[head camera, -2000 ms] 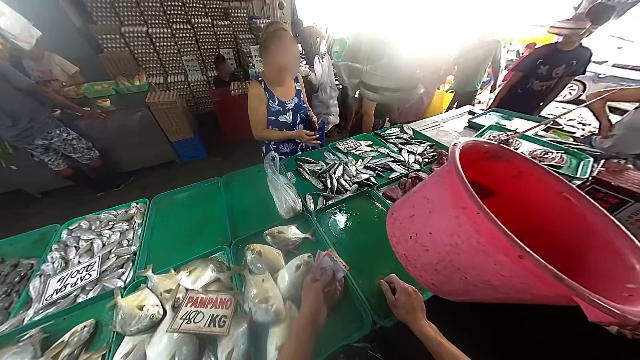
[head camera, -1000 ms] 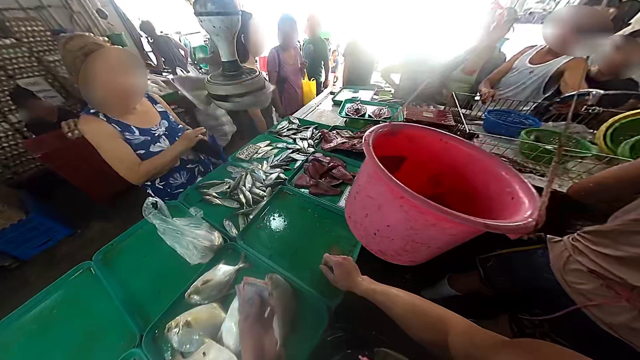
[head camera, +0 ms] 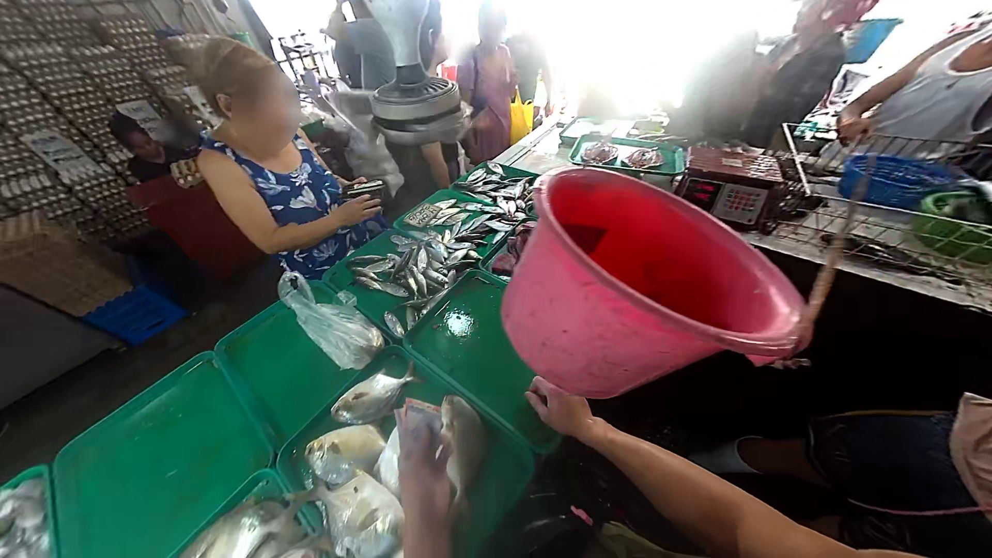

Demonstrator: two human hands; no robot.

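Observation:
My left hand (head camera: 425,457) holds a folded banknote (head camera: 422,412) above a green plastic tray of pampano fish (head camera: 370,397). Beside it, my right hand (head camera: 559,409) rests with curled fingers on the edge of a bare green tray (head camera: 473,341), just below the pink plastic bucket (head camera: 635,287). Whether those fingers grip the rim is unclear. A knotted clear plastic bag (head camera: 333,322) lies on the trays, left of the fish. Small silvery fish (head camera: 422,267) fill the trays farther up.
Across the trays a person in a blue floral top (head camera: 287,170) holds a wallet (head camera: 364,188). A hanging scale (head camera: 416,97) is above the far trays. A digital scale (head camera: 728,190) and a wire rack (head camera: 891,217) stand at the right. Another person's legs are at the lower right.
The view has swung to the right since the oldest frame, then partly back. The person opposite now has a wallet in view. My left hand keeps the banknote over the fish.

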